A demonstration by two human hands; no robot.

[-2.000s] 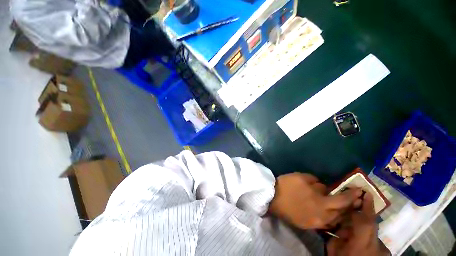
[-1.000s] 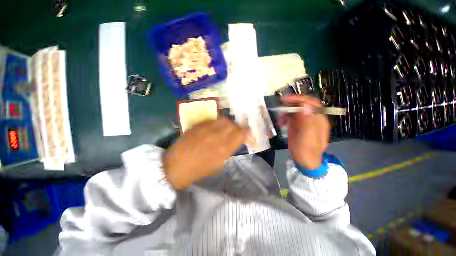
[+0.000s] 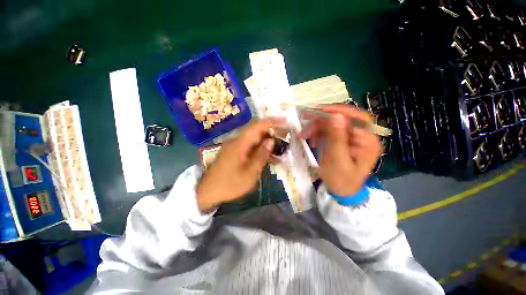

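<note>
My left hand [image 3: 236, 167] holds a small dark watch case [image 3: 280, 146] between its fingertips, over the sticker sheet. My right hand [image 3: 349, 152] holds tweezers [image 3: 375, 128] like a pen, pointing left toward the watch case; their tip is blurred. The long white sticker sheet [image 3: 269, 75] runs under both hands, right of the blue bin. The cream pad with red-brown border [image 3: 209, 154] is mostly hidden behind my left hand. Whether a piece is on the tweezer tip cannot be told.
A blue bin [image 3: 202, 136] holds loose tan pieces. Left are another watch case [image 3: 158, 135], a blank white strip [image 3: 131, 132], patterned sheets [image 3: 72, 167] and a blue box with red displays [image 3: 20, 173]. Pale sheets [image 3: 323, 91] and black trays of cases [image 3: 427, 109] are right.
My left hand has moved off the pad and now shows a watch case in its fingertips. My right hand with the tweezers has come closer to it. The view has shifted.
</note>
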